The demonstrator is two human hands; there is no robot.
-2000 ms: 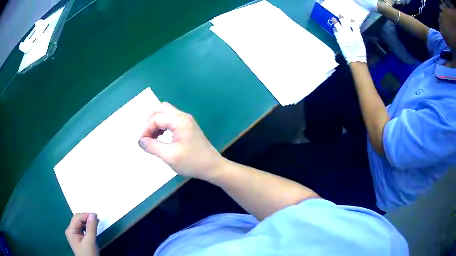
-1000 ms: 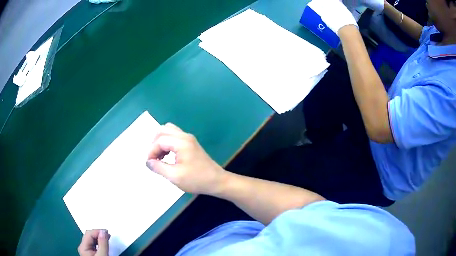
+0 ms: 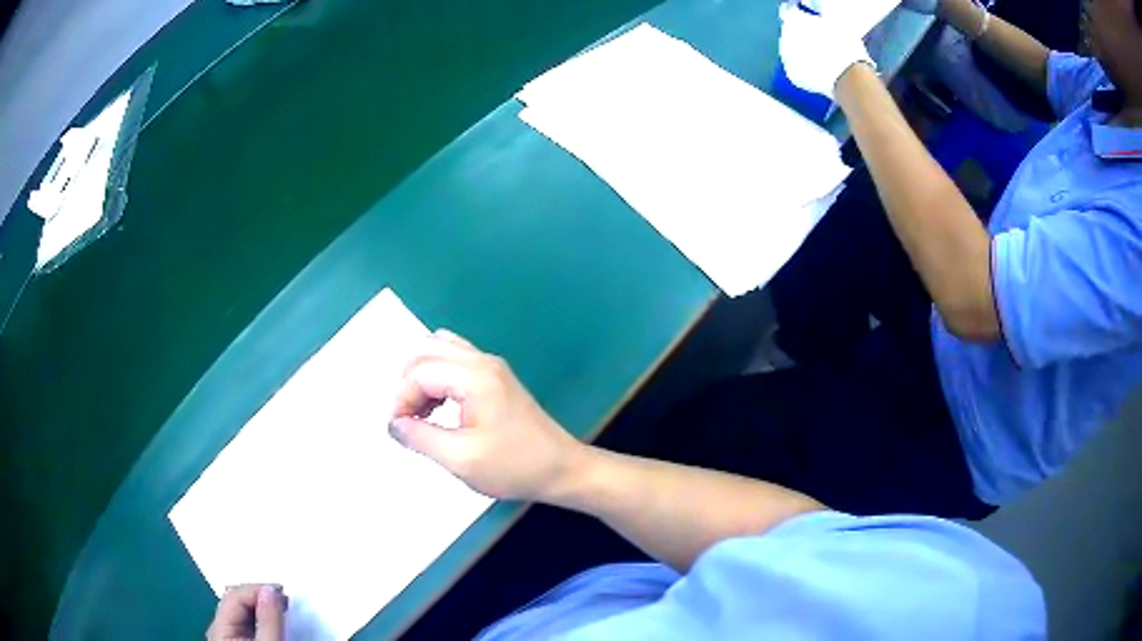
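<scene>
A white paper sheet [image 3: 313, 482] lies on the green bench in front of me. My right hand [image 3: 470, 420] is bare and above the sheet's right part. Its thumb and fingertips meet in a pinch, and I see nothing between them. My left hand [image 3: 251, 614] is at the sheet's near-left corner, cut off by the bottom edge. Its fingers are curled with the thumb beside them; whether it holds anything is hidden.
An uneven stack of white sheets [image 3: 683, 157] lies further right on the green bench [image 3: 501, 238]. A person in a blue shirt [image 3: 1077, 269] with white gloves [image 3: 820, 50] handles a blue box [image 3: 802, 94]. A clear sleeve with white pieces [image 3: 88, 175] lies at far left.
The view has shifted, so the sheet and my hands sit lower and further right. My hands keep the same pose. The neighbour's gloved hand has moved over the blue box.
</scene>
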